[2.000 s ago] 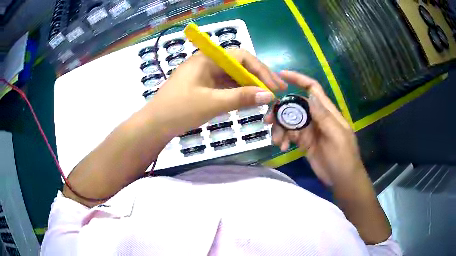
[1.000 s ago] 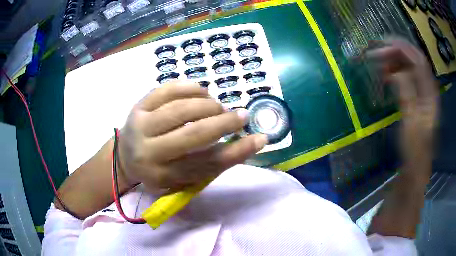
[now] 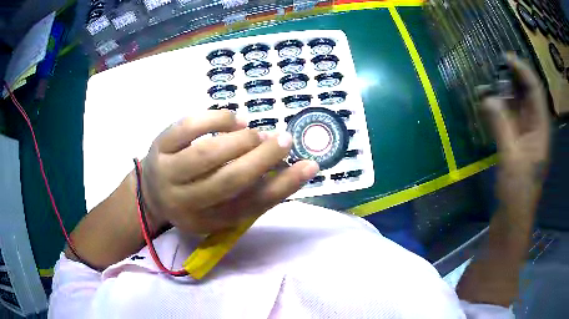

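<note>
My left hand (image 3: 212, 168) pinches a round black part (image 3: 316, 138) between thumb and fingertips, its ringed face with a pale centre turned up. The yellow probe (image 3: 218, 252) is tucked under the same hand, its rear end towards my shirt. The white tray (image 3: 118, 124) lies below, with rows of black parts (image 3: 259, 86) standing on edge at its right side; my hand and the held part hide some. My right hand (image 3: 508, 93) is raised at the right, blurred, with a small dark part between its fingertips, by the stack of clear trays (image 3: 465, 56).
Red and black leads (image 3: 145, 227) loop at my left wrist. A red wire (image 3: 38, 156) runs down the left. Labelled clear boxes (image 3: 156, 28) stand at the back. Papers (image 3: 28, 56) lie back left. Brown card (image 3: 543, 50) with black parts is at the far right. Yellow tape (image 3: 427, 87) crosses the green mat.
My left hand turned over, moving the probe from pointing at the part to under the palm, and took the part. My right hand let that part go and moved right to the clear stack.
</note>
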